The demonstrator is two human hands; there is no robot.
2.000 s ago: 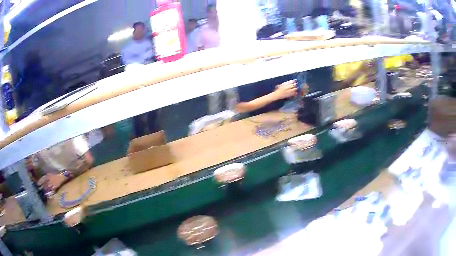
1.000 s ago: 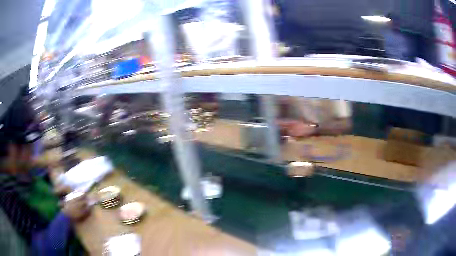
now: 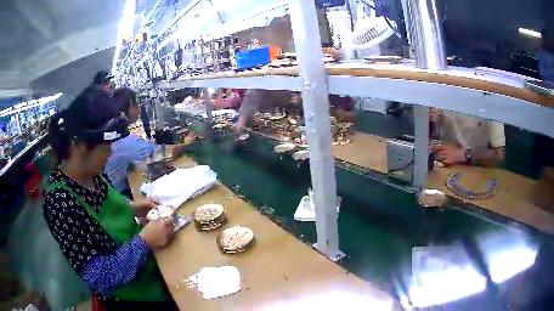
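Observation:
Neither of my hands can be made out. A bright, glaring white sheet or plate point(image 3: 471, 276) lies nearest, at the lower right, with dark blurred shapes around it; what they are I cannot tell. The green conveyor belt point(image 3: 370, 228) runs from there to the far left. A white plate point(image 3: 305, 208) with an upright part sits on it, partly behind the post. A round copper-coloured disc point(image 3: 432, 197) is at the belt's far edge. On the tan bench point(image 3: 291, 276) stand two stacks of round discs point(image 3: 209, 215) point(image 3: 235, 240) and a white sheet point(image 3: 218, 282).
A person in a green apron point(image 3: 124, 234) holds a round piece at the left. White cloth or plastic point(image 3: 179, 184) lies beyond. A metal post point(image 3: 321, 152) rises between bench and belt under the shelf point(image 3: 376, 85). Across it are a worker's hand point(image 3: 449, 153) and a curved parts strip point(image 3: 471, 185).
The view has swung left and is sharper. The apron-wearing worker, disc stacks and post have shifted right in the picture; the red bottle and cardboard box have left it.

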